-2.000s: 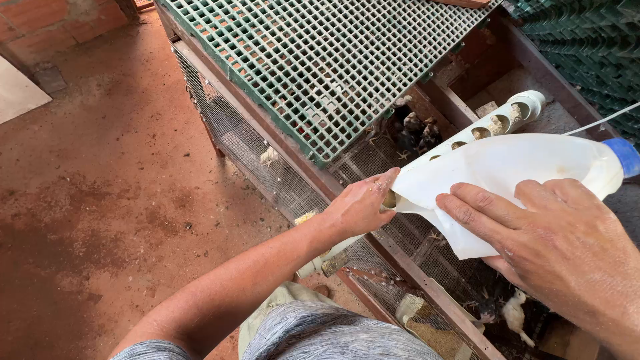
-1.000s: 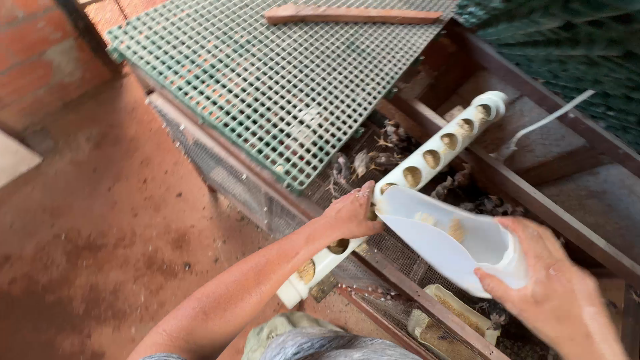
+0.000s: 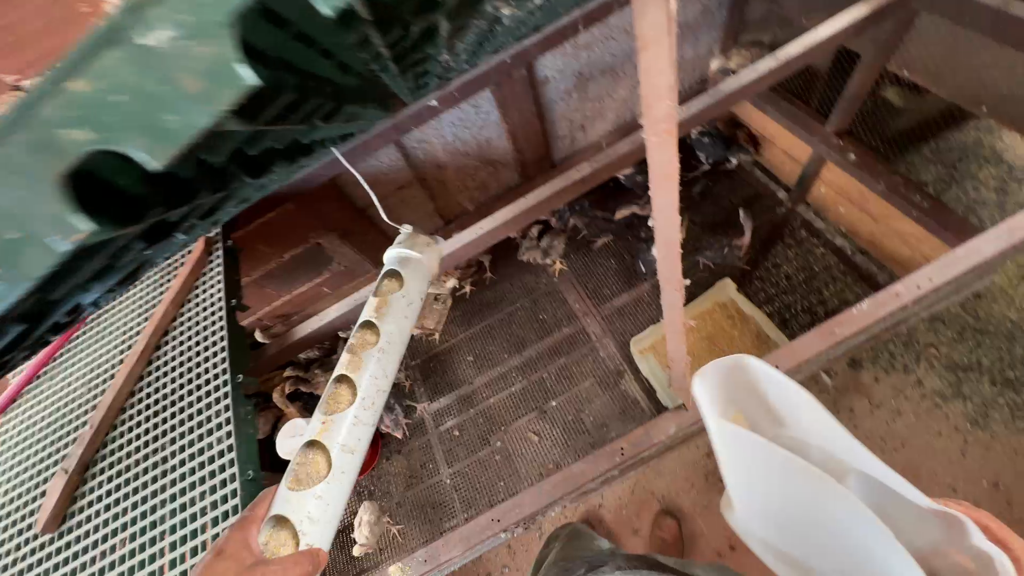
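My left hand (image 3: 260, 540) grips the lower end of a white plastic pipe feeder (image 3: 360, 384), whose round holes show yellowish feed inside. The pipe slants over the open wooden cage, its capped far end beside a wooden rail, with a white cord at that end. At the lower right, my right hand (image 3: 980, 524) shows only in part at the edge, holding a cut white plastic jug scoop (image 3: 808, 472); a little feed seems to lie in it. Several chicks are below on the mesh floor, among them a pale one (image 3: 370, 526) near my left hand.
A rectangular feed tray (image 3: 644, 348) stands in the cage behind an upright wooden strip (image 3: 662, 200). The front wooden rail (image 3: 552, 496) runs between me and the mesh floor. A plastic grid (image 3: 160, 400) with a wooden slat (image 3: 128, 384) covers the left side.
The view has swung strongly to the right. The scoop was tipped against the pipe earlier; now it is apart from it, at the lower right. My left hand still holds the pipe.
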